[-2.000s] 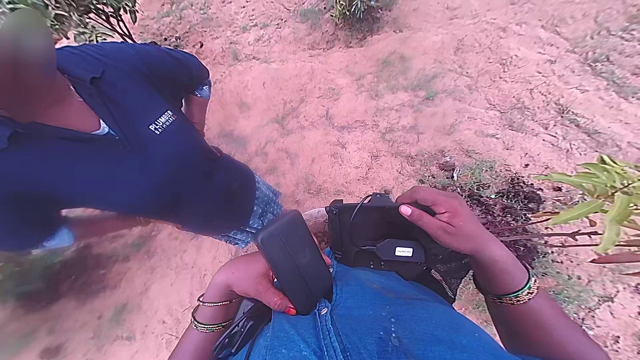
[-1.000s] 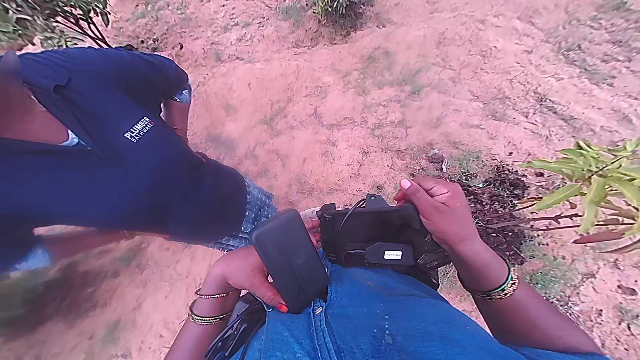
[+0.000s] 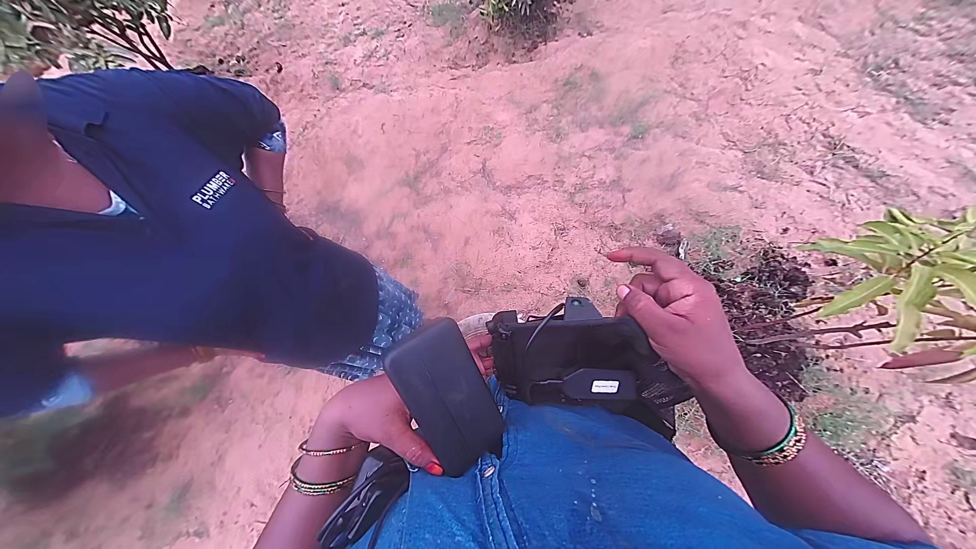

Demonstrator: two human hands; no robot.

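Note:
My left hand [image 3: 389, 419] grips a dark rectangular case [image 3: 444, 396] at the front of my blue denim garment [image 3: 595, 473]; some of its fingers show beyond the case, beside a black pouch. That black pouch [image 3: 587, 347] rests at my waist, with a cable at its top and a small black module [image 3: 598, 385] bearing a white label on its front. Just above the pouch's right end is my right hand [image 3: 671, 313], its index finger extended and thumb apart, holding nothing. Another black item with a cord [image 3: 370, 488] hangs by my left wrist.
A person in a navy shirt [image 3: 206, 259] bearing printed writing stands close at the left. A leafy plant [image 3: 915, 282] reaches in from the right. Shrubs [image 3: 526, 15] grow at the top edge, on reddish bare soil [image 3: 473, 168]. A dark clump [image 3: 762, 297] lies beyond my right hand.
My right hand has lifted off the black pouch's top right edge, where it rested two seconds ago, and its index finger has straightened. The left hand keeps hold of the case.

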